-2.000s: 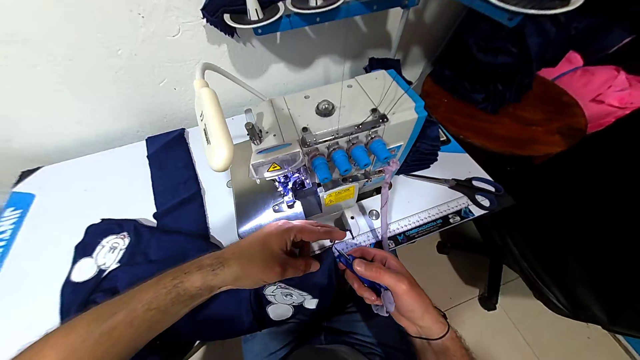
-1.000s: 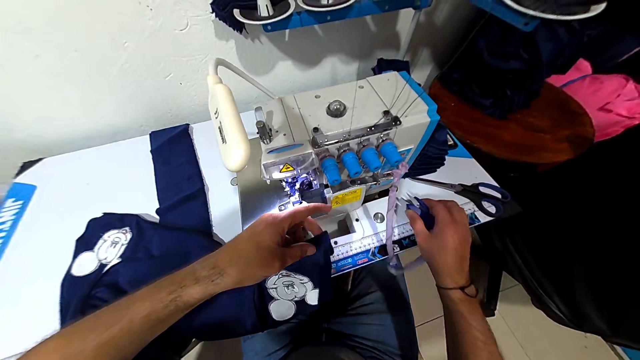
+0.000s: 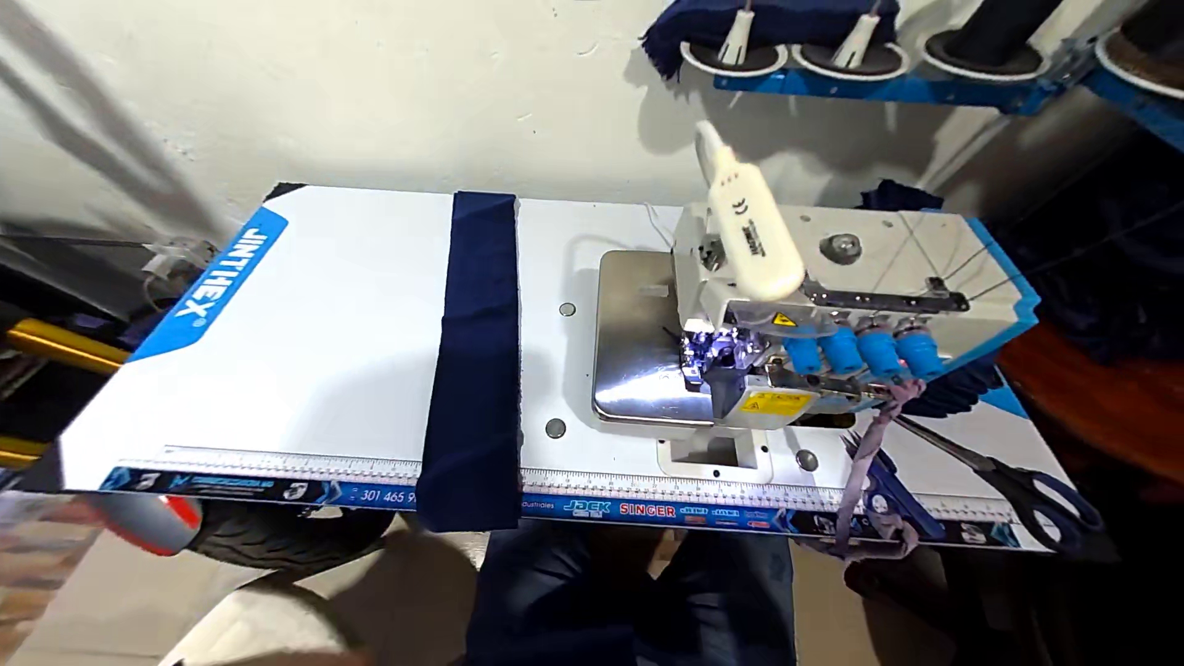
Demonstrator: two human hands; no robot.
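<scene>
Neither my left hand nor my right hand shows in the head view now. A folded strip of navy fabric [image 3: 476,361] lies front to back across the white table, its near end over the front edge. To its right stands an overlock sewing machine [image 3: 832,314], its lamp lit at the needle area. Blue thread snips [image 3: 899,490] lie at the machine's front right, beside a pale pink fabric strip [image 3: 865,462] hanging from the machine. Large scissors [image 3: 1004,476] with dark handles rest at the table's right end.
A ruler tape [image 3: 592,504] runs along the table's front edge. Thread stand plates [image 3: 851,61] on a blue rail hang above the machine. A round brown wooden surface [image 3: 1101,407] is at the right. A tyre [image 3: 287,536] shows below the table.
Both hands have left the view. The navy garment with the mouse patches, earlier at the left and front, is out of sight. The snips, earlier in my right hand, lie on the table. The view has swung left.
</scene>
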